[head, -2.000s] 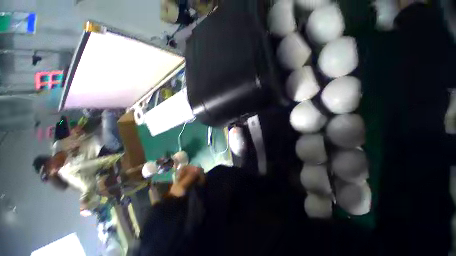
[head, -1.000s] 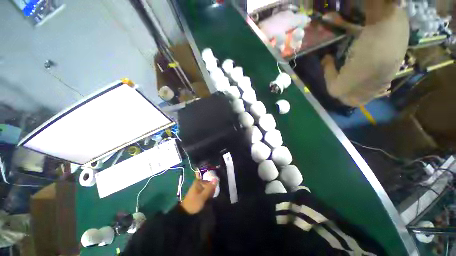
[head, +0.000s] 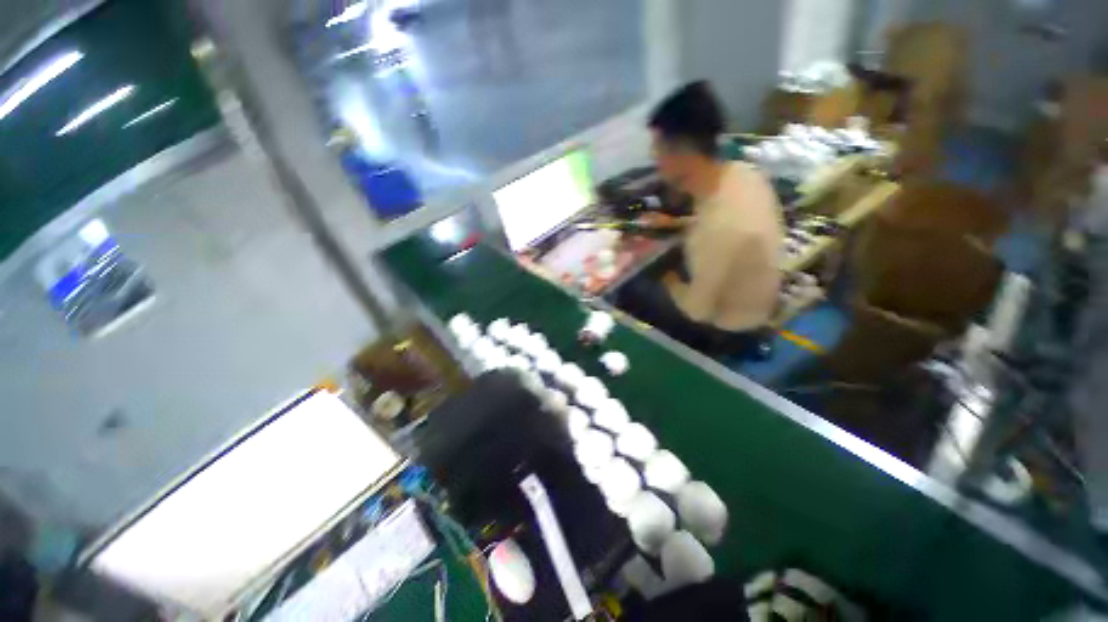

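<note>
Neither of my hands shows. Only a dark sleeve with pale stripes shows at the bottom edge. The white mouse (head: pixel 512 571) lies uncovered left of the white label strip (head: pixel 555 547). The white keyboard (head: pixel 352 574) is partly cut off at the bottom, below the bright monitor (head: pixel 249 504). The bulky black box (head: pixel 486 440) stands right of the monitor. Rows of white ball-headed cameras (head: pixel 633 442) run along its right side on the green table.
The green line table (head: pixel 778 486) has a metal edge. Two white units (head: pixel 614 362) stand apart on it. A seated person (head: pixel 729 243) works at a lit screen (head: pixel 543 209) beyond it. A brown cardboard box (head: pixel 407 374) stands behind the black box. Loose cables lie by the keyboard.
The view has swung up and right, and the bench has moved lower in the picture. The hand that was on the mouse is out of view, leaving the mouse uncovered.
</note>
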